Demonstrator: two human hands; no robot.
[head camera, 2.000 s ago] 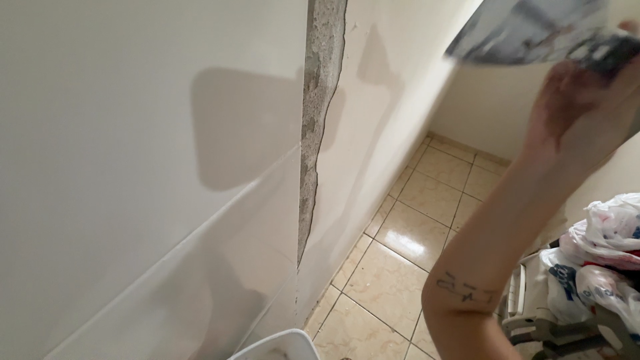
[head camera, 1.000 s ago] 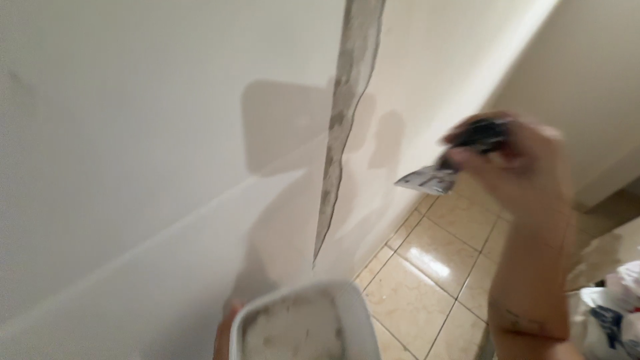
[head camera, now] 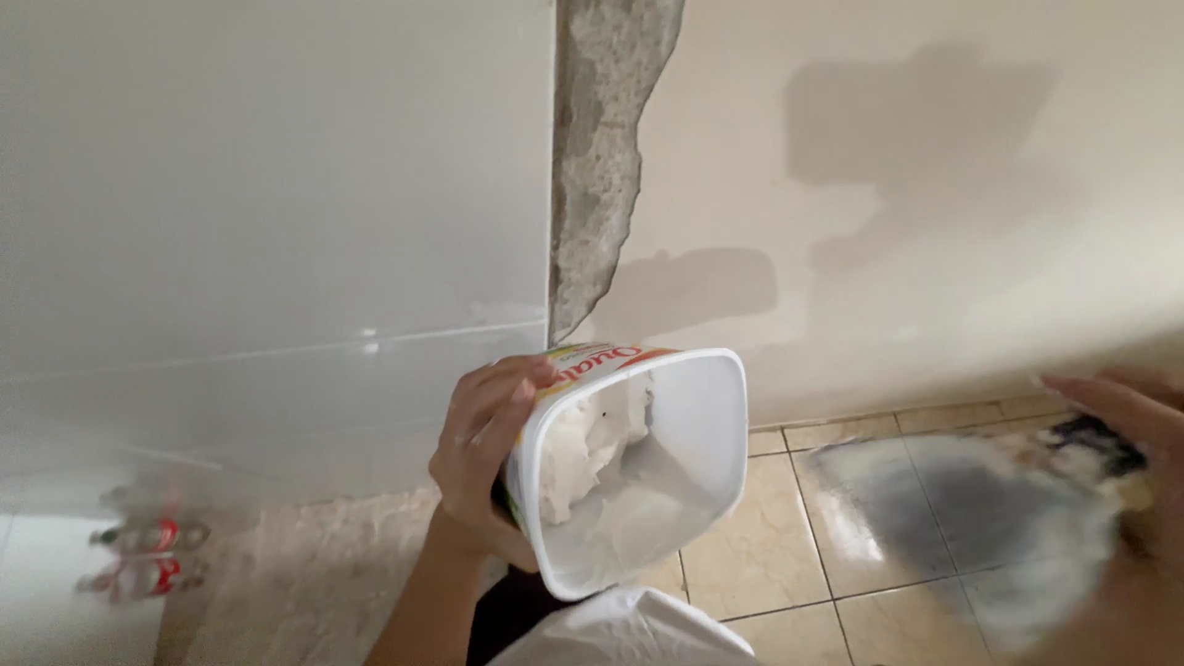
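My left hand point(head camera: 486, 453) grips a white plastic tub point(head camera: 698, 444) by its side, the open mouth tilted toward me. Off-white paste point(head camera: 592, 453) clings to its inner wall and bottom. At the right edge my right hand point(head camera: 1133, 416) holds the dark handle of a putty knife point(head camera: 962, 518), whose wide blade is badly blurred. Above the tub, a strip of bare rough plaster point(head camera: 601, 139) with a ragged right edge runs down the wall beside a smooth pale panel point(head camera: 277, 185), narrowing to a point just behind the tub's rim.
Beige wall point(head camera: 897, 231) with cast shadows lies right of the bare strip. Below it is a glossy tiled floor point(head camera: 749, 536). Bottles with red labels point(head camera: 153, 536) show at the lower left, blurred. White cloth point(head camera: 629, 638) shows at the bottom edge.
The tub and my left hand have come up fully into view. My right hand with the putty knife has moved to the right edge. The view has shifted so that bottles show at left.
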